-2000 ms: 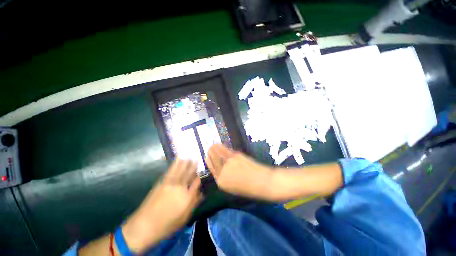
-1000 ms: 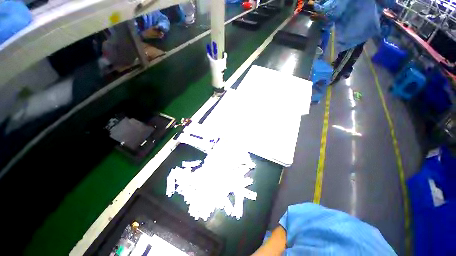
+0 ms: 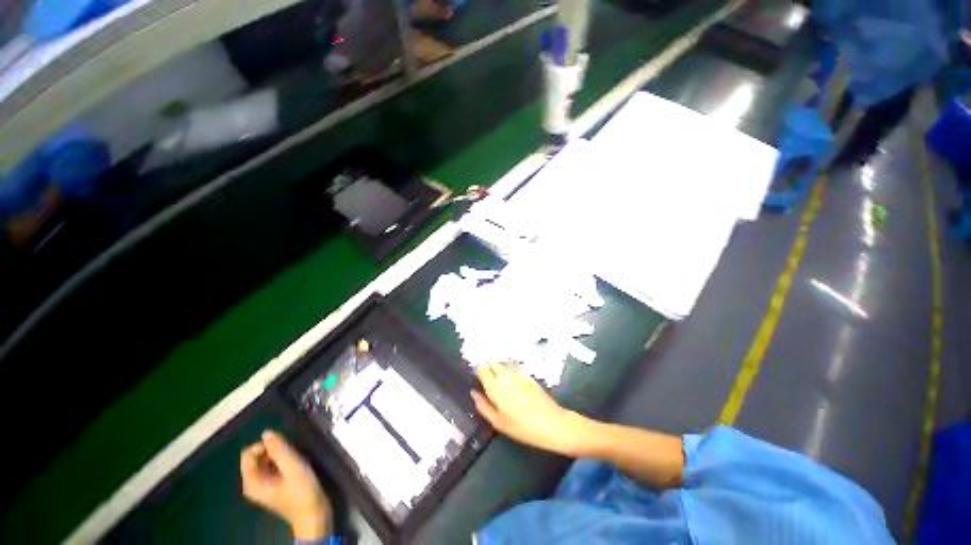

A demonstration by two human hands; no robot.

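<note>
The open tablet unit (image 3: 396, 426) lies on the dark bench at lower centre. It has a black frame, circuit parts at its upper left end and pale pieces with a dark T-shaped line. My left hand (image 3: 284, 486) is left of the frame, fingers loosely curled and a little apart, with nothing seen in it. My right hand (image 3: 524, 410) is at the frame's right edge beside the scraps; its fingertips are at or close to the edge, and a grip cannot be made out. A heap of white release-paper scraps (image 3: 522, 314) lies above the right hand.
A stack of white sheets (image 3: 660, 202) lies beyond the scraps. A white pen holder (image 3: 561, 94) is on the post by the white rail (image 3: 229, 413). Another dark unit (image 3: 375, 204) lies on the green belt. A person in blue (image 3: 884, 48) is at upper right by a blue stool (image 3: 801, 154).
The view swung right and up, then partly back. My hands were over the tablet unit two seconds ago; now they are at its sides. The left hand has come back into view.
</note>
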